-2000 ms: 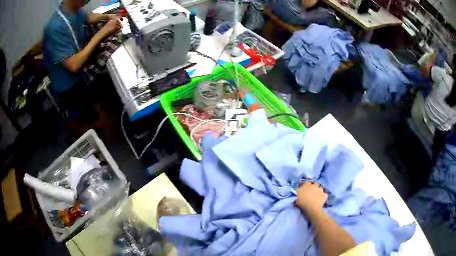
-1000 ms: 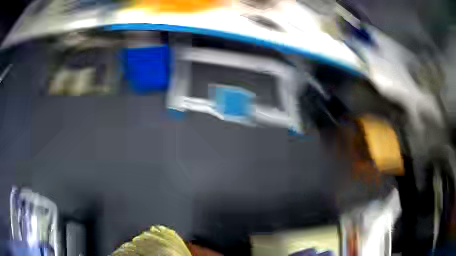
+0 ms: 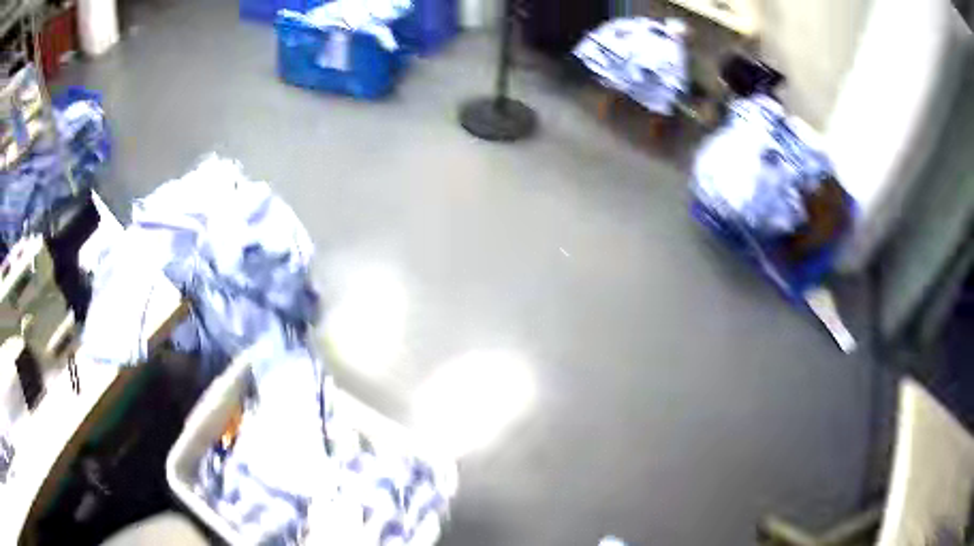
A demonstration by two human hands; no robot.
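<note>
Neither of my hands shows in the head view. Nearest in front of me, at the lower left, a pale plastic basket [image 3: 189,446] holds blue-white checked cloth [image 3: 390,496] and whiter cloth. Just beyond it, a large heap of crumpled light-blue cloth [image 3: 230,240] hangs over the end of a white table [image 3: 48,469]. The picture is overexposed and somewhat blurred, so folds and small details are hard to tell.
Grey floor [image 3: 598,395] with bright glare patches. A blue basket [image 3: 331,66] with cloth stands at the back. A black round stand base [image 3: 498,118] is beside it. At the right is a blue container [image 3: 774,267] with cloth, and a cream panel [image 3: 927,469] stands at the right edge.
The view has swung away from the green basket and the blue cloth that a hand gripped, through a blurred view of floor, to the floor area and pale basket. That hand is out of view.
</note>
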